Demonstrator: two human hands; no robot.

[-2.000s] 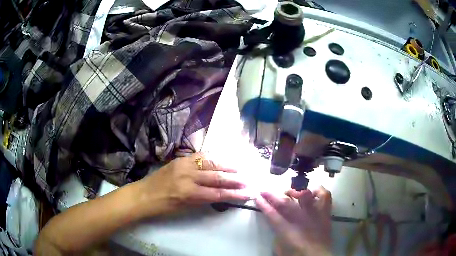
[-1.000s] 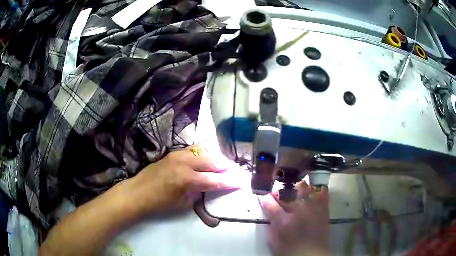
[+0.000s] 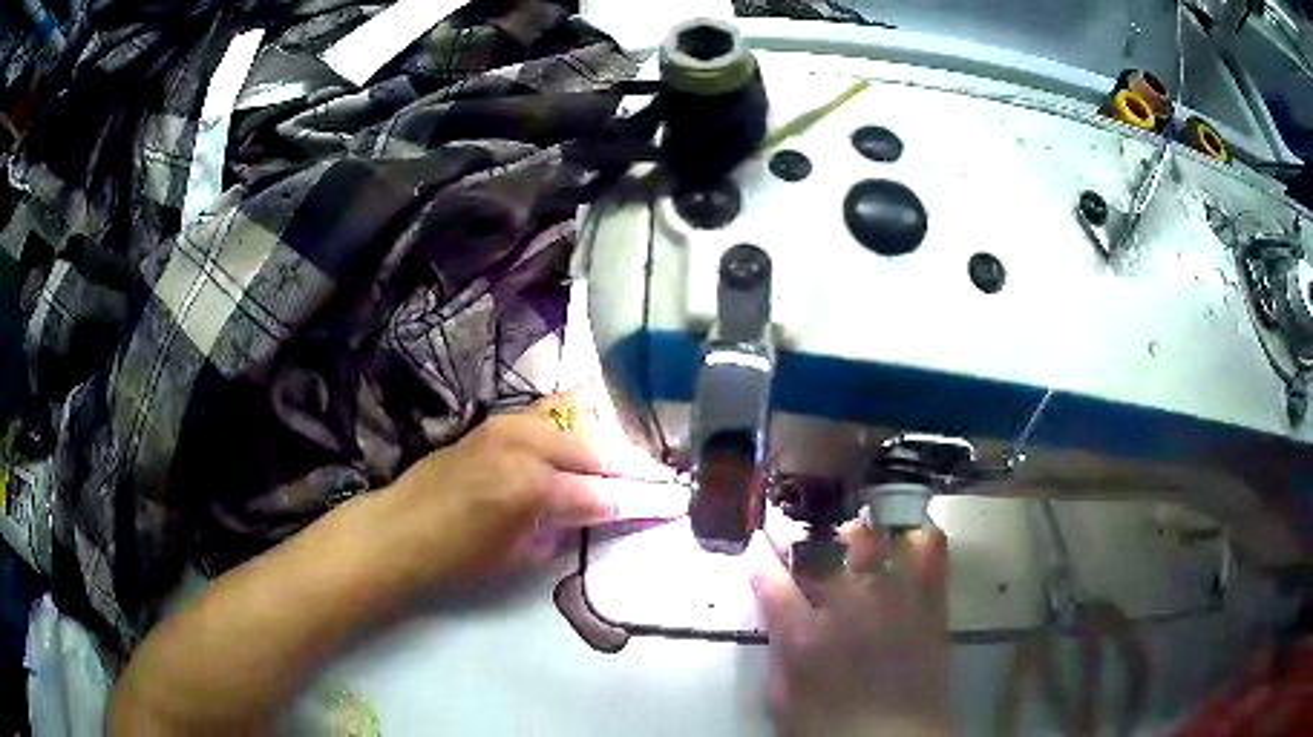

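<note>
The white sewing machine head (image 3: 806, 288) with its blue band stands in front of me. Bright glare covers the needle area under its front end. My left hand (image 3: 497, 482), with a ring, lies left of the needle area, fingertips pointing into the glare. My right hand (image 3: 864, 626), blurred, is just right of the front end, fingers raised near the dark parts below the head. Whatever lies between or under the fingertips is washed out. The plaid fabric (image 3: 238, 288) lies heaped left of the machine, touching the left forearm.
White strips (image 3: 396, 36) lie on the plaid heap. Blurred scissors (image 3: 1073, 670) with reddish loop handles lie right of my right hand. A dark upright knob (image 3: 710, 108) with cloth tied round it rises from the head. Yellow-ringed spools (image 3: 1138, 104) stand behind the machine.
The view has shifted, so the machine sits farther left in it. My left fingers, flat and spread before, are now drawn together. More of the bed plate's front left corner shows.
</note>
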